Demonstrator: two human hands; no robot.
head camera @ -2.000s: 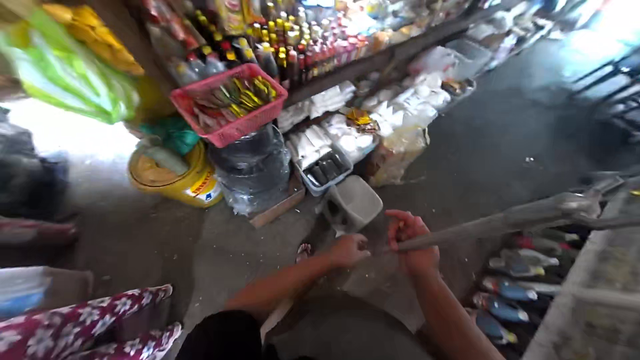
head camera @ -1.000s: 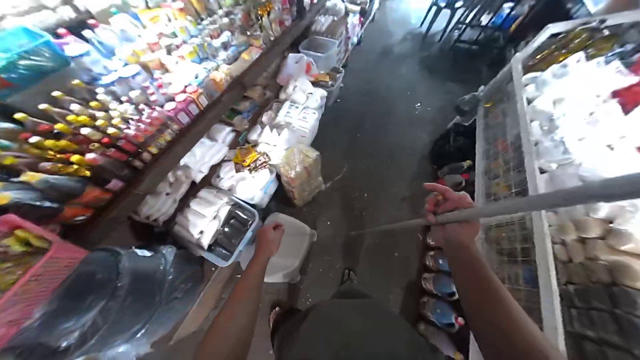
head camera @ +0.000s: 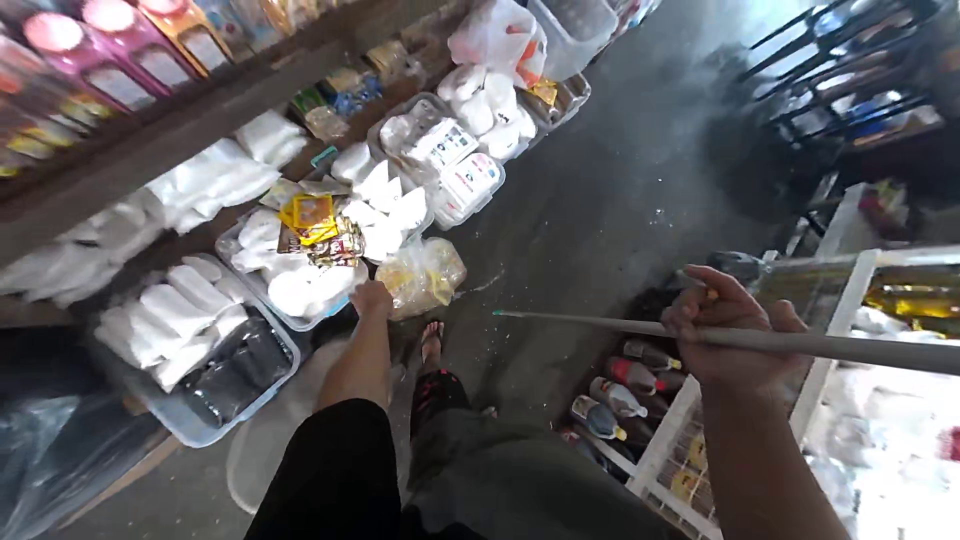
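My right hand (head camera: 731, 322) is closed around a long grey pole (head camera: 817, 345), whose thin greenish tip points left over the floor. Near the tub of white packs (head camera: 300, 281) is my left hand (head camera: 373, 298), with its fingers curled downward beside a clear plastic bag with yellowish contents (head camera: 421, 277). Whether it touches the bag, or holds anything, is hidden. Left of it stands a clear tub (head camera: 281, 330) of white and black plastic bag rolls. A pale translucent container (head camera: 262, 442) is on the floor behind my left forearm.
Tubs of white packs line the foot of a wooden shelf (head camera: 225, 82) with bottles on it. At the right, bottles (head camera: 600, 412) lie beside a white wire rack (head camera: 675, 442). Dark stacked chairs (head camera: 832, 75) stand at the upper right. Floor (head camera: 562, 225) runs between.
The view has turned right along the aisle. My hands were close together near the pole two seconds ago; now they are wide apart, the right one still on the pole.
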